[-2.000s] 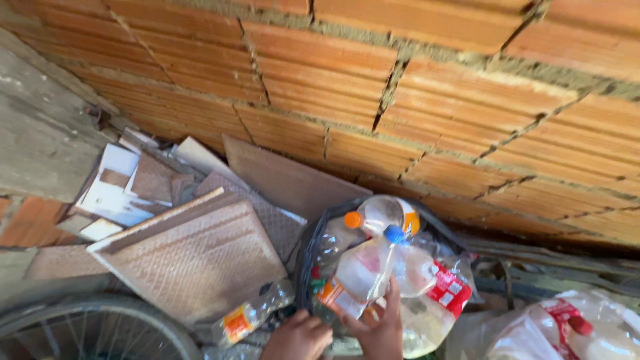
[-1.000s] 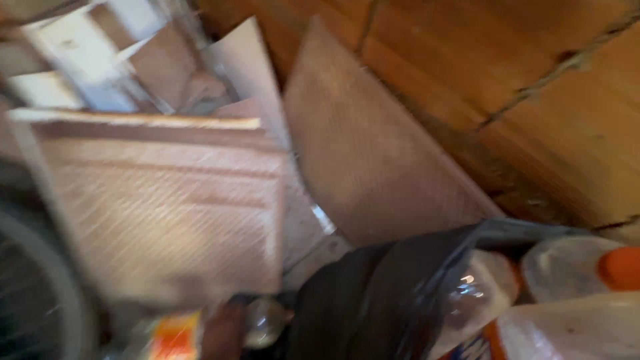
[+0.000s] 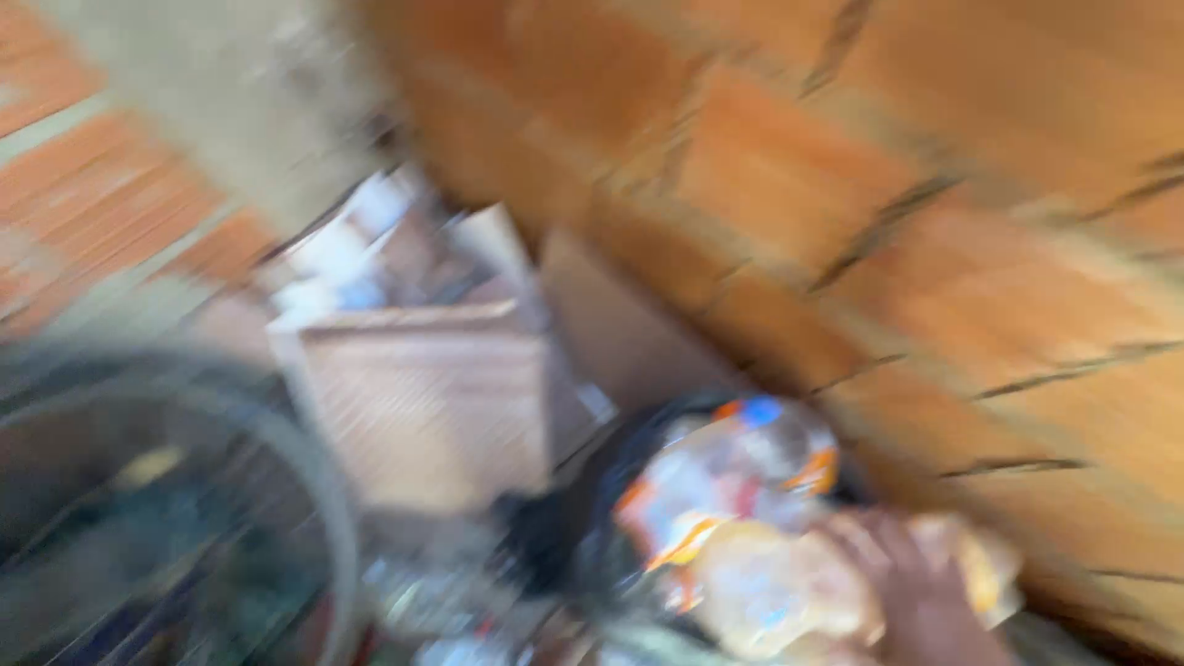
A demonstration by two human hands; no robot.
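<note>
Motion blurs the view. My right hand is at the lower right, over a plastic bottle at the near side of a black plastic bag. Whether its fingers grip the bottle cannot be told. Inside the bag lie several more plastic bottles, one with a blue cap and some with orange labels. A small brown patch at the bottom edge, left of the bag, may be my left hand; its fingers and anything in them are hidden or blurred.
Ceramic tiles lean in the corner, with broken white pieces behind them. A bicycle wheel stands at the lower left. A hollow-brick wall rises behind the bag. Clear plastic lies on the ground beside the wheel.
The view has swung and tilted. My right hand, near the blue-capped bottle two seconds ago, is now at the bag's right side, over another bottle.
</note>
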